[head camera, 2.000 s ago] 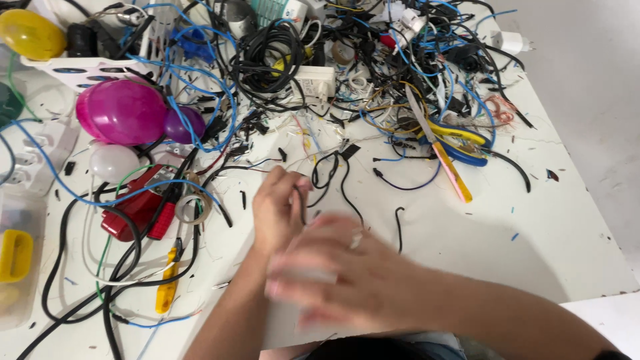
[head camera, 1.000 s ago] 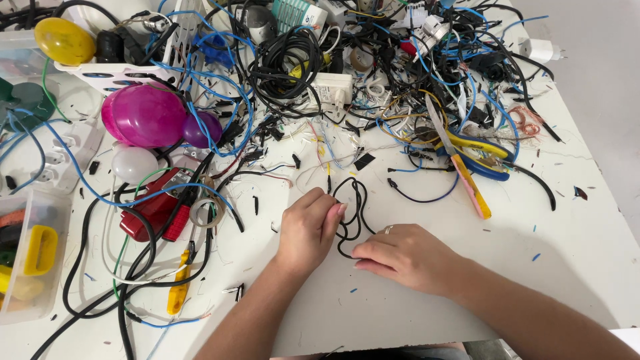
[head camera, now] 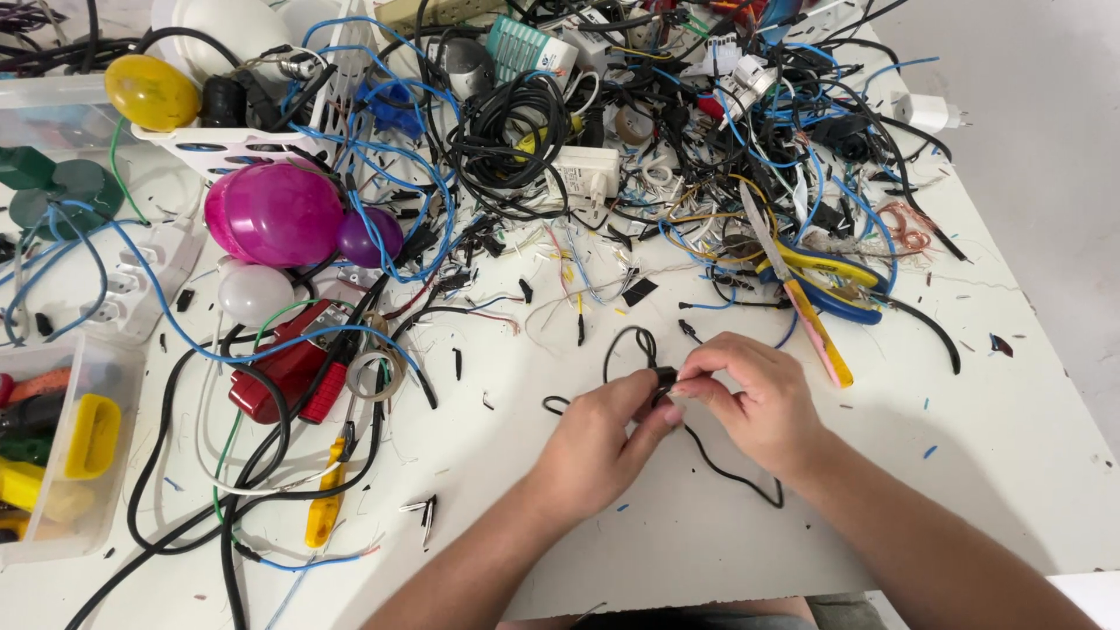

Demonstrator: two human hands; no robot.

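Observation:
Near the front middle of the white table, my left hand (head camera: 604, 437) pinches a small black piece (head camera: 665, 378) on a thin black cable (head camera: 733, 477). Loops of that cable lie on the table behind and to the right of the fingers. My right hand (head camera: 759, 398) meets it from the right, thumb and forefinger pinched together at the black piece; what exactly these fingertips hold is too small to tell. A knife with a yellow and pink handle (head camera: 818, 337) lies to the right, beside pliers with blue and yellow handles (head camera: 831, 280).
A heap of cables and adapters (head camera: 586, 171) covers the back. At left are a magenta rounded object (head camera: 276, 214), a red tool (head camera: 284, 363), a tape roll (head camera: 374, 376), a yellow-handled cutter (head camera: 325, 507), a power strip (head camera: 144, 271) and a clear plastic box (head camera: 118, 516). Wire scraps lie about.
My hands were apart one second ago, the right one low by the cable loops; now they are together at the black piece. The thin black cable has shifted, with a stretch now running out to the right.

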